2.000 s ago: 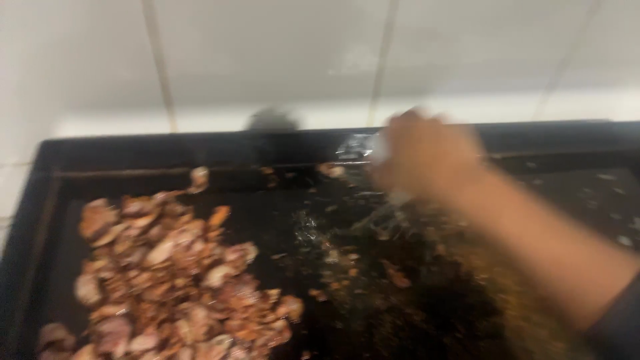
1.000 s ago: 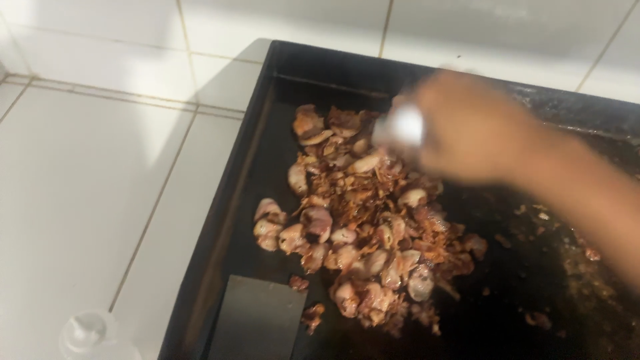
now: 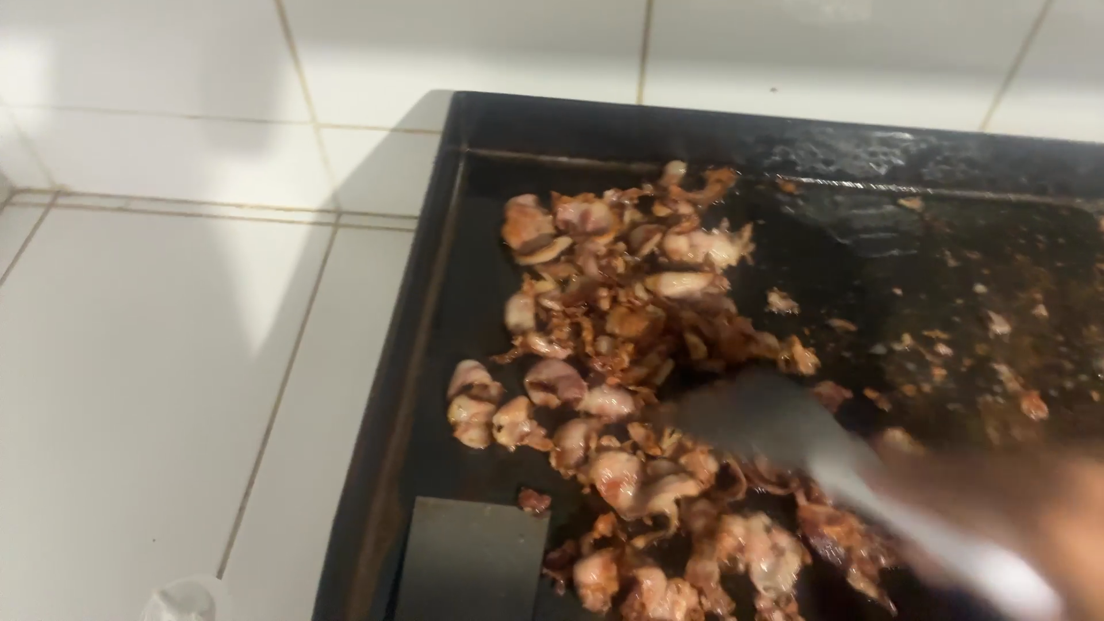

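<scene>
Browned pieces of meat (image 3: 621, 319) lie heaped on the left part of a black griddle (image 3: 431, 285). At the lower right, my right hand (image 3: 1026, 509), badly blurred, holds a metal utensil (image 3: 819, 440), whose broad grey head touches the middle of the heap. The utensil looks like a spatula, though blur hides its exact shape. A flat metal scraper blade (image 3: 474, 561) rests on the griddle at the bottom left of the meat; its handle is out of view. My left hand is not seen.
White wall tiles (image 3: 483, 52) stand behind the griddle's raised rim. A white tiled counter (image 3: 155, 371) lies to its left, with the top of a whitish bottle (image 3: 181, 599) at the bottom edge. Small greasy scraps (image 3: 940, 345) are scattered over the griddle's right side.
The view has swung left since two seconds ago. My right hand has moved from the back of the griddle down toward the lower right, and the utensil's head now shows in the meat.
</scene>
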